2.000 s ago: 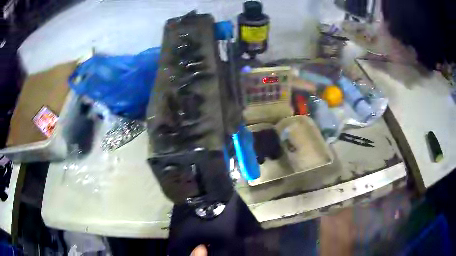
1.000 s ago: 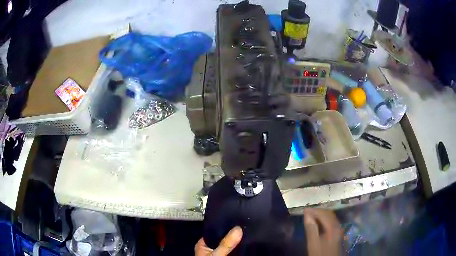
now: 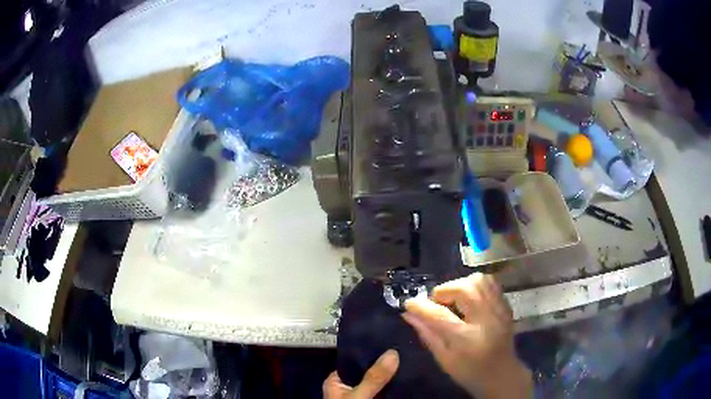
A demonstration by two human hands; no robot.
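Observation:
The dark fabric piece (image 3: 374, 335) lies under the front of the button-sewing machine (image 3: 405, 125) and hangs over the table edge. My left hand (image 3: 366, 380) is at the bottom, cut off by the frame edge, with its thumb on top of the fabric, gripping it. My right hand (image 3: 472, 331) is at the shiny button clamp (image 3: 405, 291), thumb and fingers pinched together. Whether a button is between those fingertips cannot be made out.
Right of the machine are the cream parts tray (image 3: 546, 222), control panel (image 3: 499, 128) and thread snips (image 3: 610, 217). Left are the blue plastic bag (image 3: 265, 101), a clear bag of metallic bits (image 3: 261, 185) and a white basket (image 3: 109, 204) with cardboard and a smartphone (image 3: 135, 157).
My right hand has come up and left from the table's front edge to the clamp. My left hand stays on the fabric. The whole view has shifted slightly.

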